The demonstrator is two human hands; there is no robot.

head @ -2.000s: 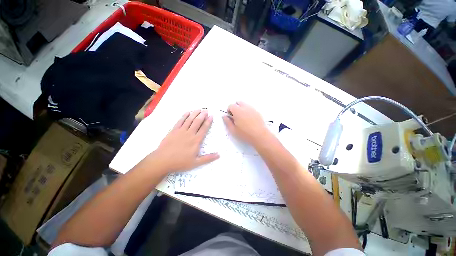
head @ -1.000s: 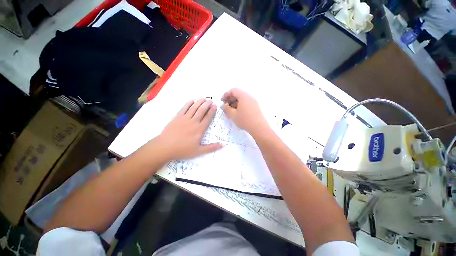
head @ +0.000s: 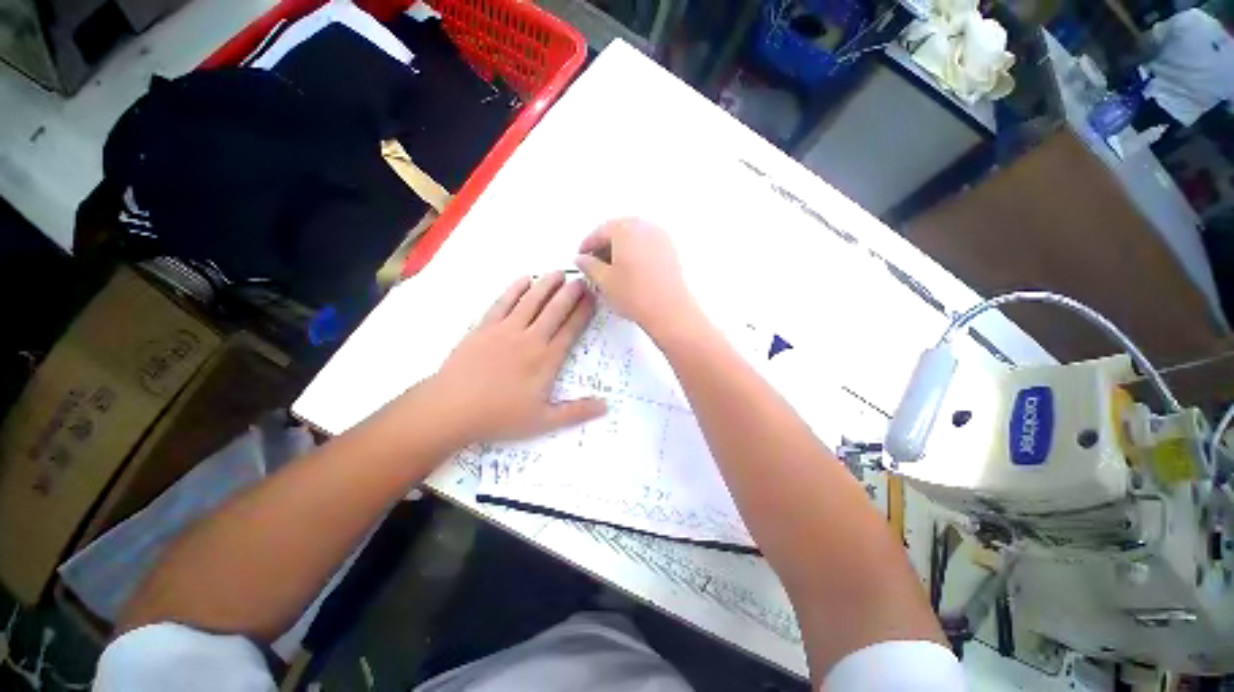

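A white marked sheet (head: 636, 433) lies on the white table, covered in pen lines and writing. Black fabric (head: 609, 526) shows as a dark strip along its near edge, and a small black triangle (head: 780, 348) shows to the right of my right forearm. My left hand (head: 512, 362) lies flat on the sheet's left part, thumb spread, holding nothing. My right hand (head: 631, 276) is at the sheet's far edge, just beyond my left fingertips, with thumb and fingers bent together. Whether it pinches the edge or something small cannot be told.
A red basket (head: 504, 173) with black pieces and a tan strip stands at the left. The sewing machine (head: 995, 430) and its lamp (head: 923, 403) stand at the right. A cardboard box (head: 95, 419) is low at the left. A printed scale runs along the near table edge.
My right hand has shifted slightly up and left along the sheet's far edge, its fingers now closer together. My left hand stays flat on the sheet. The view has shifted a little.
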